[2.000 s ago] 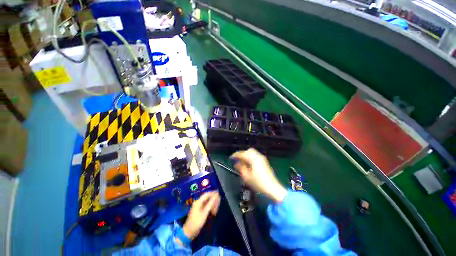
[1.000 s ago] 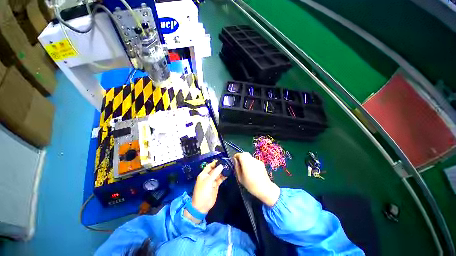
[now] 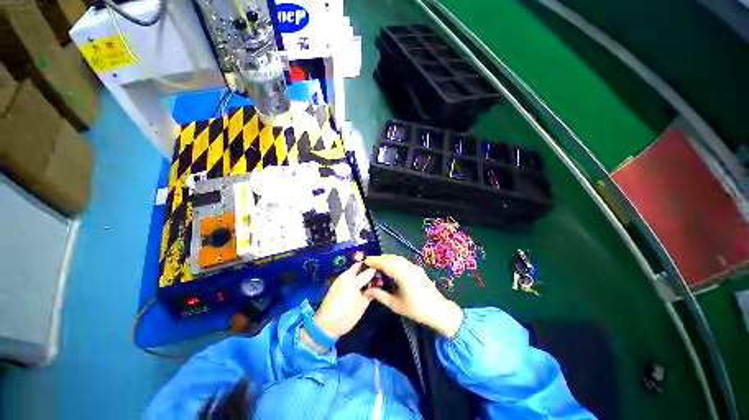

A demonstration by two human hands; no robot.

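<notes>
My left hand [image 3: 343, 300] and my right hand [image 3: 413, 290] meet in front of the press's front panel. A small dark workpiece [image 3: 383, 283] is held between their fingertips and is mostly covered by them. The pale fixture plate [image 3: 283, 209] lies on the press, with the black fixture nest [image 3: 317, 227] at its right end. An orange block [image 3: 218, 239] with a dark round centre sits at the plate's left. The silver press head [image 3: 268, 89] stands above and behind the plate.
Black compartment trays [image 3: 460, 195] stand right of the press, some pockets holding small parts; more stacked trays [image 3: 435, 74] are behind. A pink and red wire pile [image 3: 450, 248], a thin dark stick [image 3: 397, 237] and loose small parts [image 3: 523, 271] lie on the green bench. A metal rail [image 3: 567, 139] runs along it.
My right hand has come from over the bench to my left hand, and both now hold the dark workpiece. Since one second ago, my fingers have closed further around it. The view has shifted.
</notes>
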